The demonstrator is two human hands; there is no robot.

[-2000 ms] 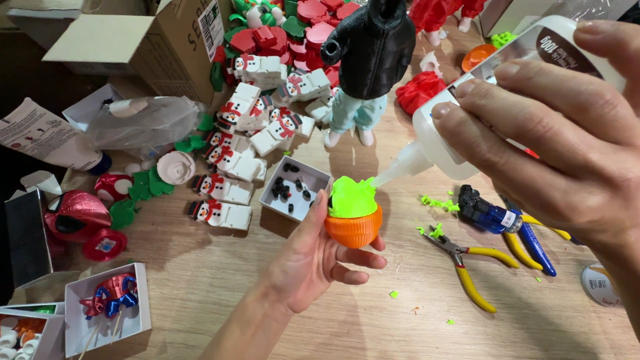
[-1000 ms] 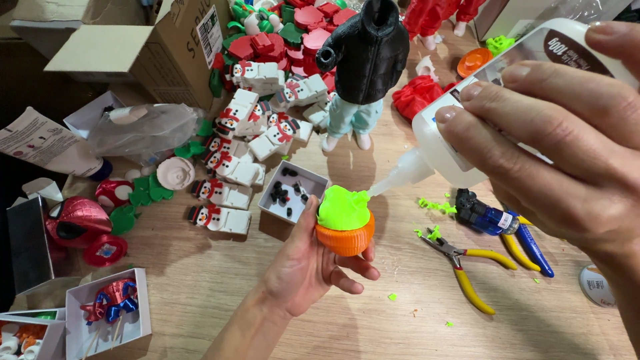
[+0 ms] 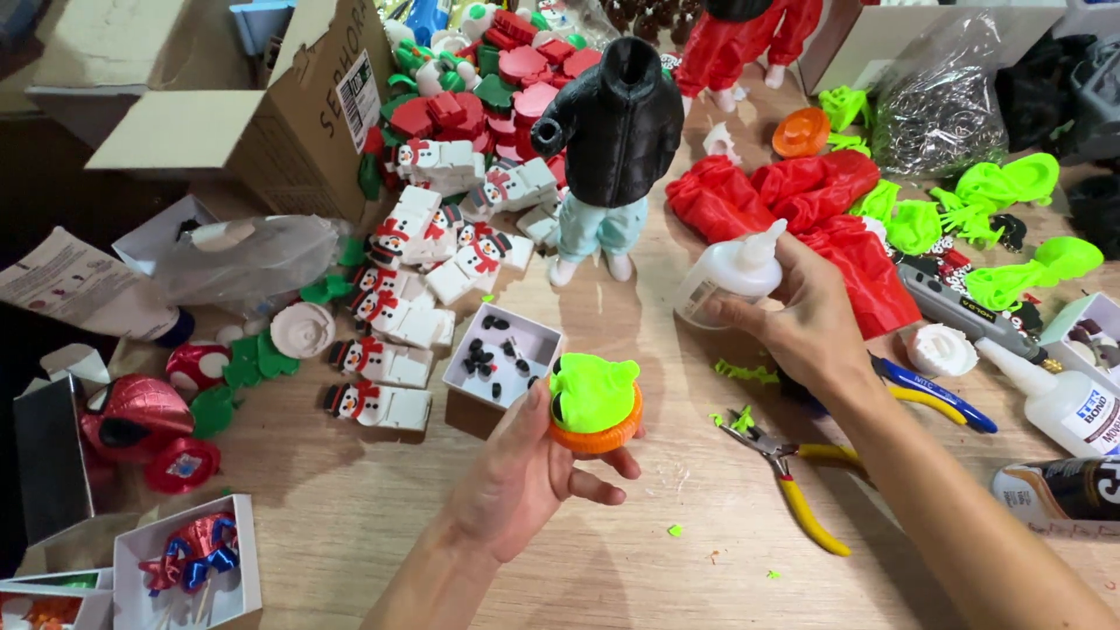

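Observation:
Between the thumb and fingers of my left hand [image 3: 525, 464] sits a neon-green plastic piece [image 3: 597, 392] seated on a ribbed orange base [image 3: 598, 435]. A dark oval spot shows on the green piece's left side. My right hand [image 3: 805, 315] grips a translucent white glue bottle [image 3: 728, 280] by its body, its nozzle pointing up and right, near the red fabric. Just left of the green piece stands a small white box [image 3: 464, 372] holding black oval pieces. Yellow-handled cutting pliers [image 3: 801, 499] lie below my right forearm, with green scraps at their jaws.
A black-jacketed figure [image 3: 617, 140] without a head stands behind my hands. Snowman pieces [image 3: 385, 363] cover the left middle beside an open cardboard box [image 3: 289, 114]. At right lie blue-handled pliers [image 3: 945, 398], a grey rotary tool [image 3: 962, 306], another glue bottle [image 3: 1063, 402] and green parts [image 3: 1006, 188].
My right hand has taken the glue bottle away from the green piece, back over the table beside the red fabric, and its nozzle has turned upward. My left hand still holds the green and orange piece.

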